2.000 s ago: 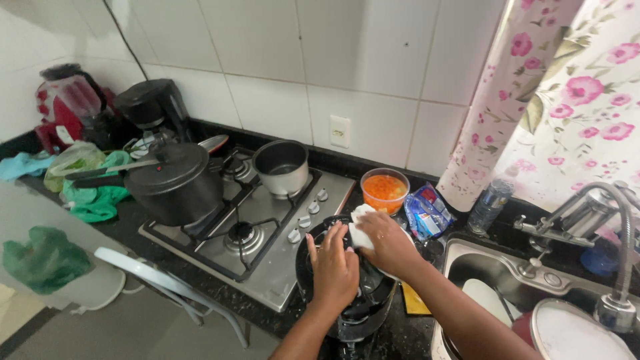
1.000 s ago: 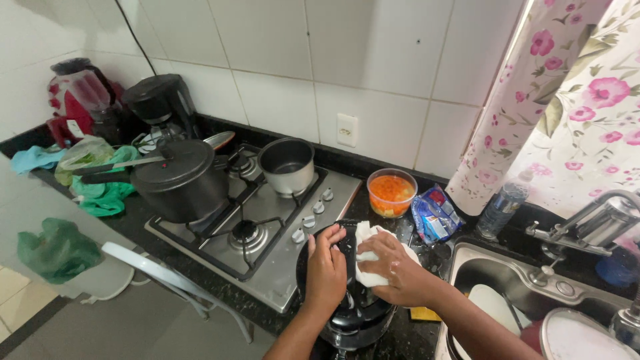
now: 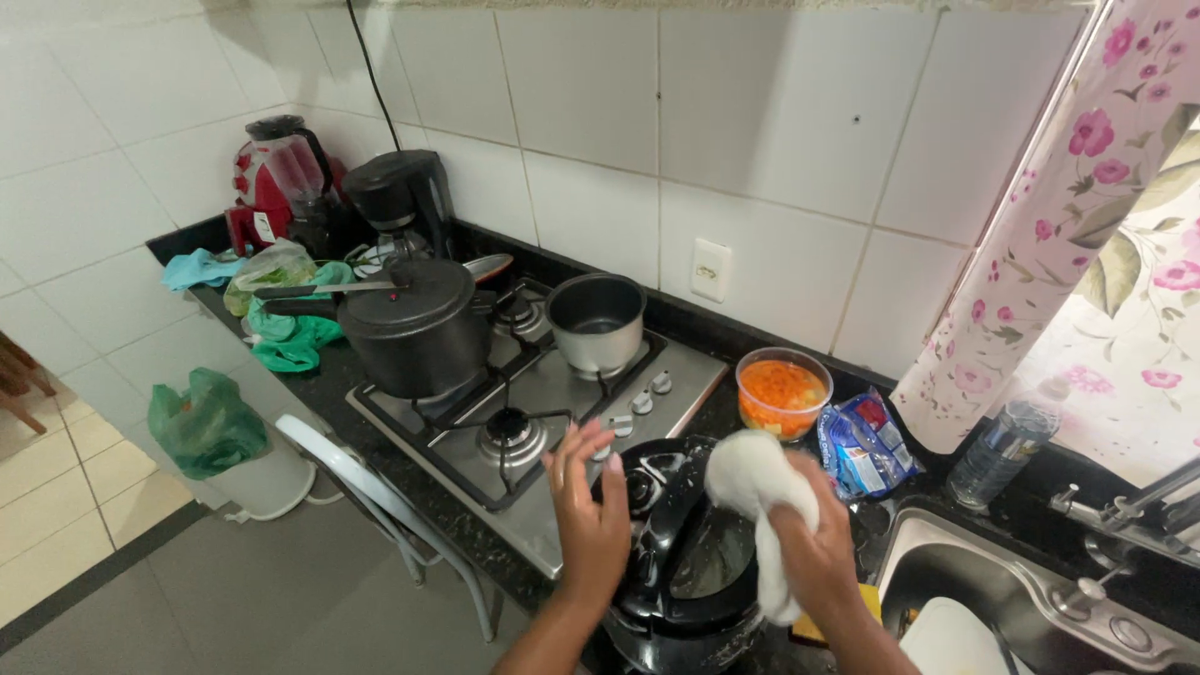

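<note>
My right hand (image 3: 816, 539) grips a bunched white cloth (image 3: 764, 492) above the right side of a glossy black electric pressure cooker (image 3: 689, 600). Wet-looking smears and specks show on the cooker's lid around its curved handle. My left hand (image 3: 592, 497) is raised with fingers apart at the cooker's left side, holding nothing. Behind the cooker stands a clear round tub of grated orange food (image 3: 783, 389), with a blue printed plastic package (image 3: 867, 445) beside it. A yellow sponge (image 3: 867, 605) lies partly hidden behind my right forearm.
To the left, a gas cooktop (image 3: 553, 525) holds a black pressure cooker (image 3: 412, 323) and a small saucepan (image 3: 597, 323). At right are a steel sink (image 3: 900, 548) with dishes and a clear bottle (image 3: 1003, 455). A folding chair (image 3: 375, 497) stands against the counter.
My left hand has come off the cooker's lid and now hovers at its left. My right hand has lifted the cloth from the lid, where it was pressed a second ago.
</note>
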